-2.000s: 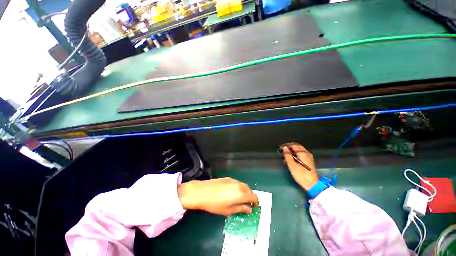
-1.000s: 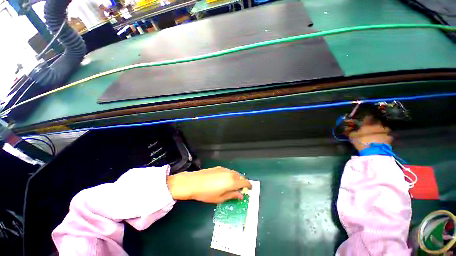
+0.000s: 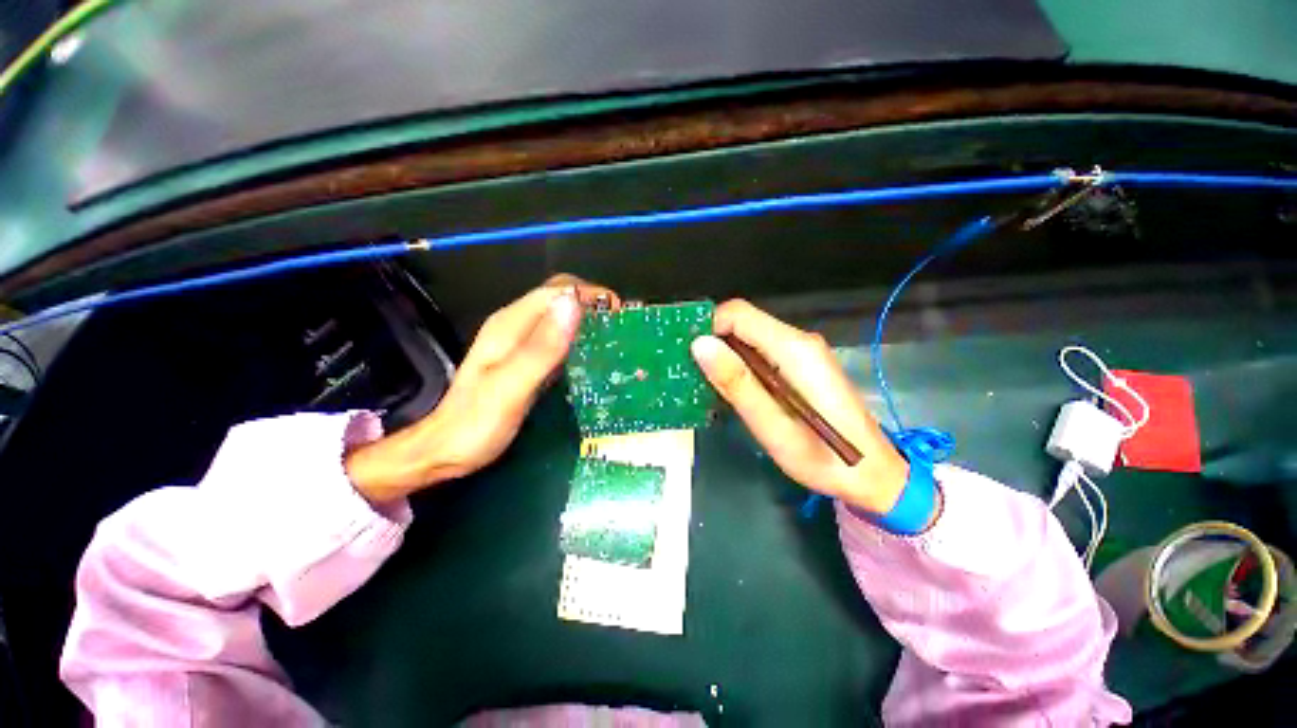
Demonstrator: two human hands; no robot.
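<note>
A green circuit board (image 3: 640, 367) with white specks is held up between both hands. My left hand (image 3: 515, 363) grips its left edge near the upper corner. My right hand (image 3: 787, 395) grips its right edge and also holds a thin dark tweezers-like tool (image 3: 797, 404) across the fingers. Below the held board, a smaller green board (image 3: 613, 515) lies on a white sheet (image 3: 669, 569) on the bench. A blue strap (image 3: 915, 501) is on my right wrist.
A black tote (image 3: 185, 427) stands at the left. A blue line (image 3: 640, 221) crosses the bench, with a clip (image 3: 1010, 216) at the upper right. A white adapter (image 3: 1085, 434), a red card (image 3: 1159, 421) and tape rolls (image 3: 1210, 586) lie at the right.
My right hand has come back from the dark strip at the upper right. My left hand has left the white sheet. Both hands now hold a circuit board. The view has tilted down.
</note>
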